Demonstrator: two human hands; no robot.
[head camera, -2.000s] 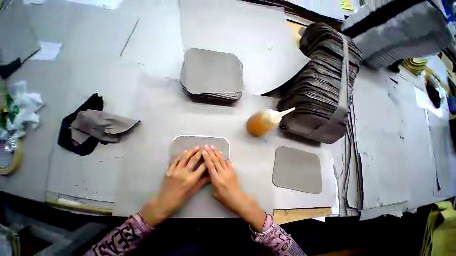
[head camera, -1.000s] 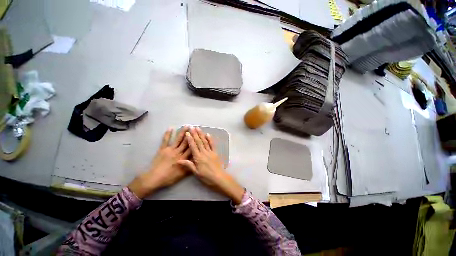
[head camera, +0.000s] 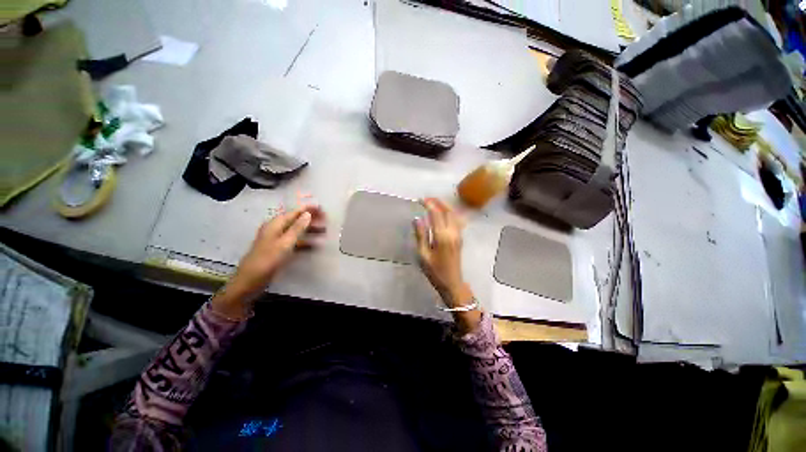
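Note:
A grey panel (head camera: 380, 228) lies flat on the bench between my hands, a thin white line showing at its edge. My left hand (head camera: 281, 240) is off the panel to its left, fingers loosely bent, slightly blurred. My right hand (head camera: 439, 237) is at the panel's right edge, blurred; whether it grips the edge cannot be told. The glue bottle (head camera: 482, 186) lies on its side behind my right hand, nozzle to the upper right. A second grey panel (head camera: 533, 264) lies flat to the right.
A low stack of grey panels (head camera: 414, 108) stands behind. A strapped bundle (head camera: 574, 150) leans at the right, a pale stack (head camera: 707, 66) beyond it. Black and grey scraps (head camera: 246, 163), a tape roll (head camera: 86, 192) and crumpled white plastic (head camera: 124, 124) lie at the left.
My hands were pressed together on the panel and have moved apart, left hand to the left, right hand to the right. The view has shifted, showing more at the left.

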